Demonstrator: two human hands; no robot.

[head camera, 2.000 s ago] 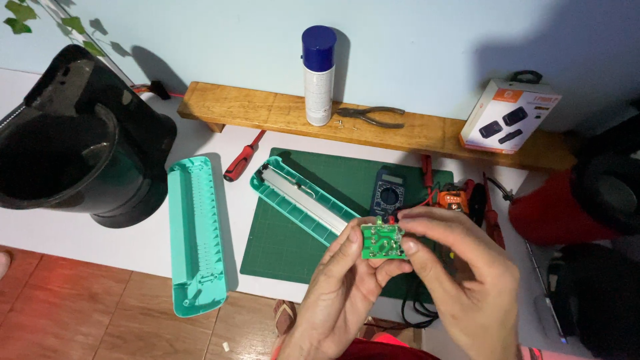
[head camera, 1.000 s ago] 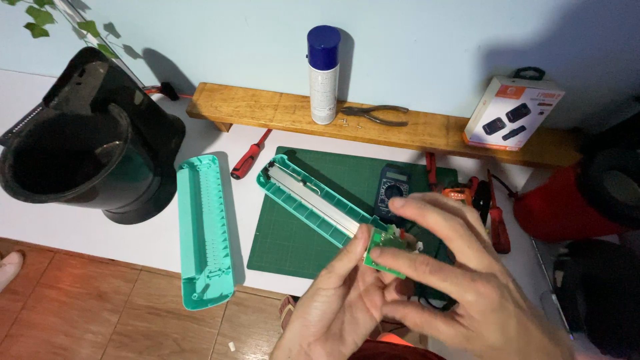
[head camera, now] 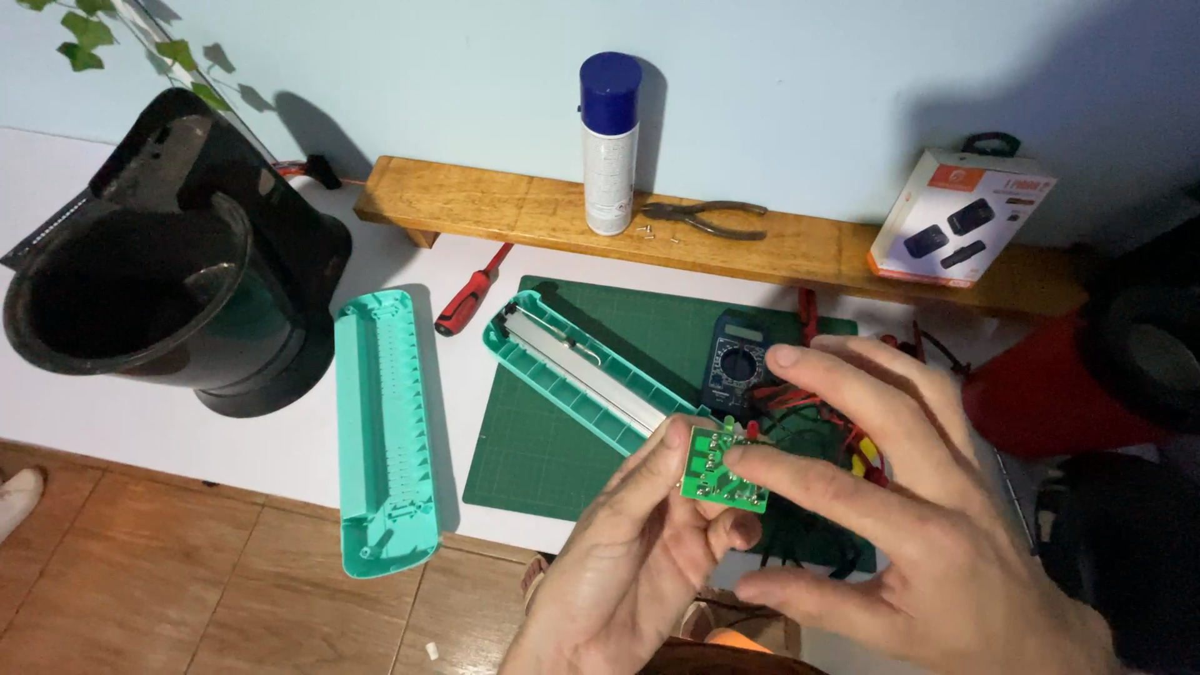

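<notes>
My left hand [head camera: 637, 534] grips a small green circuit board [head camera: 705, 483] by its left edge, solder side up, with a green and a red LED at its top edge. Over the board is my right hand [head camera: 891, 506], its fingers spread and one fingertip at the board's face. Behind the hands, an open turquoise plastic housing half [head camera: 525, 352] with a white strip inside lies across the green cutting mat [head camera: 534, 478]. A dark digital multimeter [head camera: 736, 361] lies on the mat, partly hidden by my right hand. The second turquoise housing half [head camera: 386, 431] rests left of the mat.
A red screwdriver [head camera: 466, 302] lies between housing and shelf. The wooden shelf [head camera: 525, 206] holds a spray can [head camera: 609, 150], pliers [head camera: 703, 217], small screws and a product box [head camera: 961, 216]. A black pot-like container [head camera: 122, 291] stands left, a red container [head camera: 1050, 375] right. Red tools and leads [head camera: 844, 412] lie beside the multimeter.
The board has turned in my left hand, its face now more toward the camera. My right hand's fingers, earlier close around the board, have spread apart.
</notes>
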